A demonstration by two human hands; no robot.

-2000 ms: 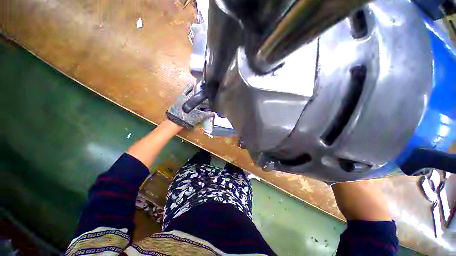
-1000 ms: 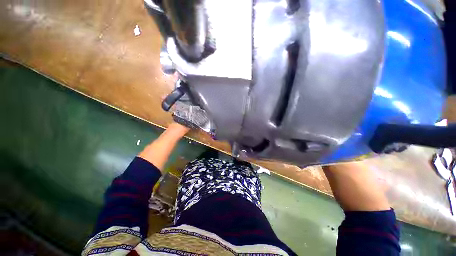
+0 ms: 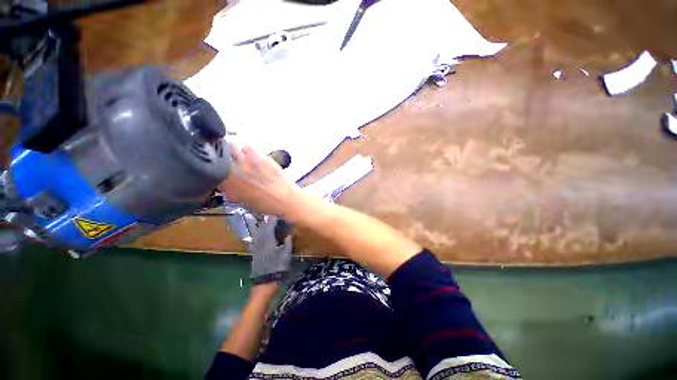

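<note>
The straight-knife cutting machine [image 3: 148,141], with its grey motor and blue band, is at the left. My bare right hand [image 3: 252,174] is closed at the motor's near side, around a handle whose dark rounded end shows beside it; the fingertips are hidden. My left hand [image 3: 269,249], in a grey mesh glove, lies low at the table edge, below my right forearm. Its fingers are beside small pale pieces and a dark part, and its hold is unclear. The white fabric lay [image 3: 297,96] spreads beyond the hands. A white strip [image 3: 345,177] lies beside my right forearm.
Dark-bladed scissors [image 3: 358,22] and a long grey bar [image 3: 301,31] lie on the fabric. A shiny clamp [image 3: 439,74] is at its right edge. Curved cut pieces [image 3: 629,74] lie at the far right. The brown table's [image 3: 519,200] front edge borders the green floor.
The machine now appears at the left instead of filling the centre and right, and its yellow warning triangle shows. My right forearm now crosses above my left hand. More fabric and the scissors are visible.
</note>
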